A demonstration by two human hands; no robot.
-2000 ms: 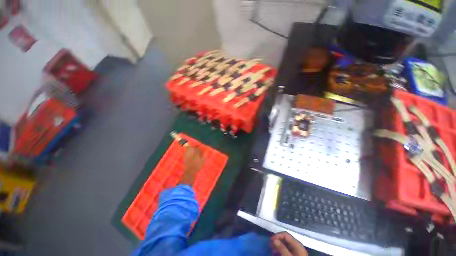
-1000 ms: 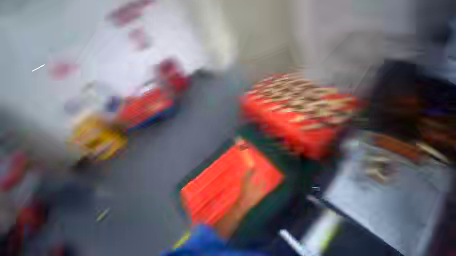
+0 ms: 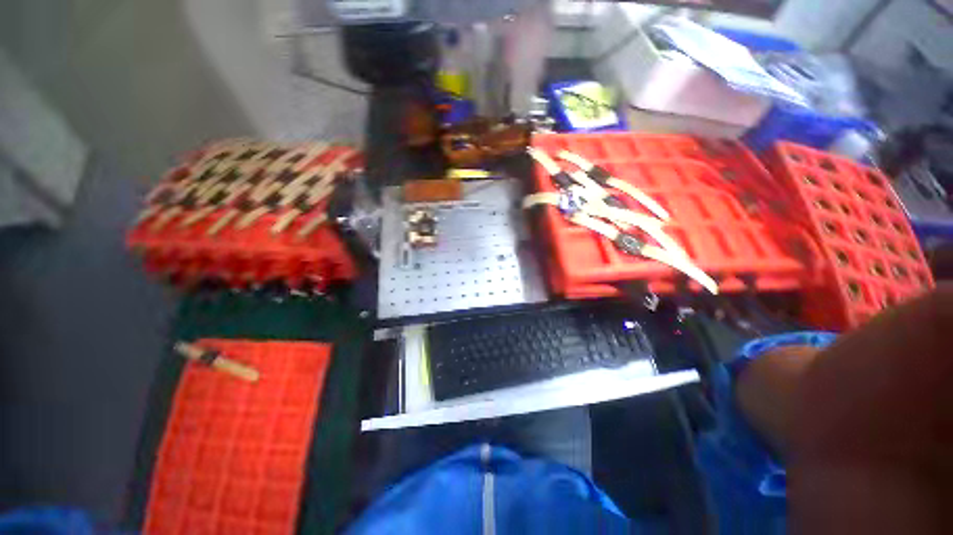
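Note:
One cream-strap watch [image 3: 216, 361] lies across the top left of the single red-orange tray [image 3: 235, 439] on the green mat. Several cream-strap watches [image 3: 617, 214] lie loosely on the larger red-orange tray [image 3: 679, 172] right of the perforated plate [image 3: 449, 282]. The small jig [image 3: 422, 227] sits near the plate's top left. My right hand [image 3: 878, 402] is large, blurred and cut off at the lower right, close to the camera; its fingers cannot be made out. My left hand is out of view; only a bit of blue sleeve shows at the bottom left edge.
A stack of red-orange trays topped with cream watches [image 3: 246, 188] stands at the left. A keyboard [image 3: 538, 350] is on the shelf below the plate. A small-pocket tray [image 3: 852, 235] is at the far right. A white bin [image 3: 679, 78] and blue bin [image 3: 805, 125] stand behind.
The view has swung back right to the plate and right-hand trays. My left hand has left the single tray, where the watch now lies. My right hand now shows close up at lower right.

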